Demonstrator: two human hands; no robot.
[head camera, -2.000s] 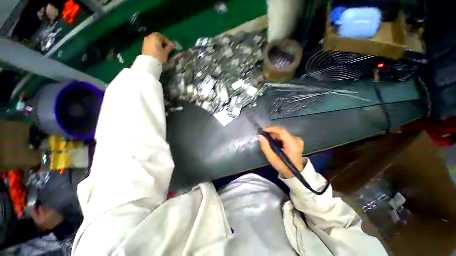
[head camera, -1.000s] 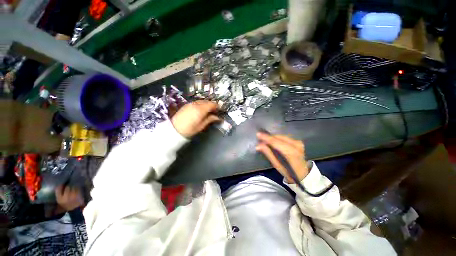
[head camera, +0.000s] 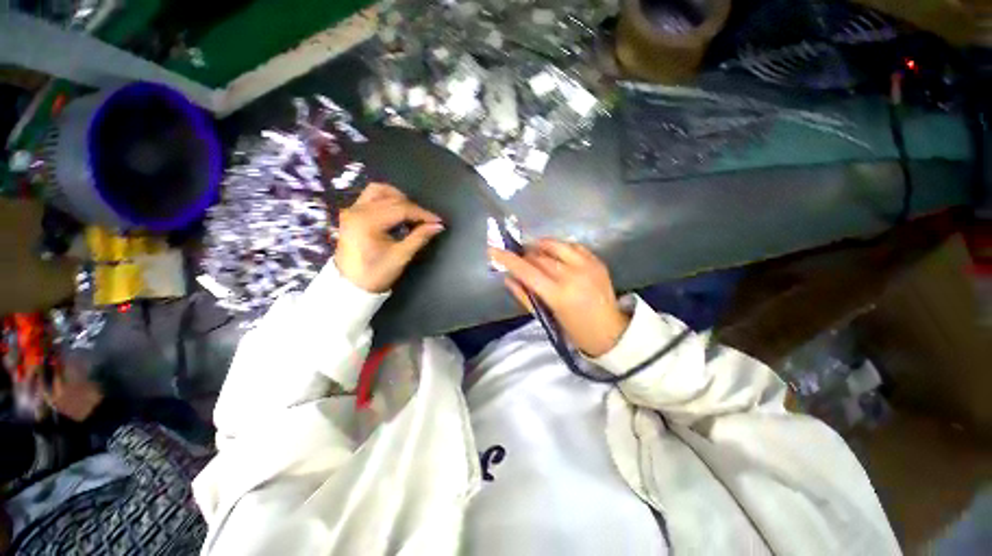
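My right hand (head camera: 566, 288) holds a black soldering iron (head camera: 541, 312) like a pencil, its cable running over the sleeve. Small white-silver parts (head camera: 495, 234) lie on the dark mat at its blurred tip. My left hand (head camera: 381, 234) is left of it, beside a loose pile of narrow white-silver strips (head camera: 261, 223). Its thumb and forefinger are close together; whether they pinch anything cannot be seen. A dense pile of small silver and white boards (head camera: 468, 81) lies beyond both hands.
A brown tape roll (head camera: 669, 33) stands beside the board pile. Thin silver wires (head camera: 751, 125) lie on the green mat at right. A purple-rimmed cylinder (head camera: 207, 163) and yellow block (head camera: 116, 266) are at left. A cardboard box (head camera: 914, 358) is low right. Another person's hand (head camera: 74, 393) shows at lower left.
My left hand went from the far side of the board pile to its near edge, then left beside the strips. White-silver parts now lie at the iron's tip. The view has shifted.
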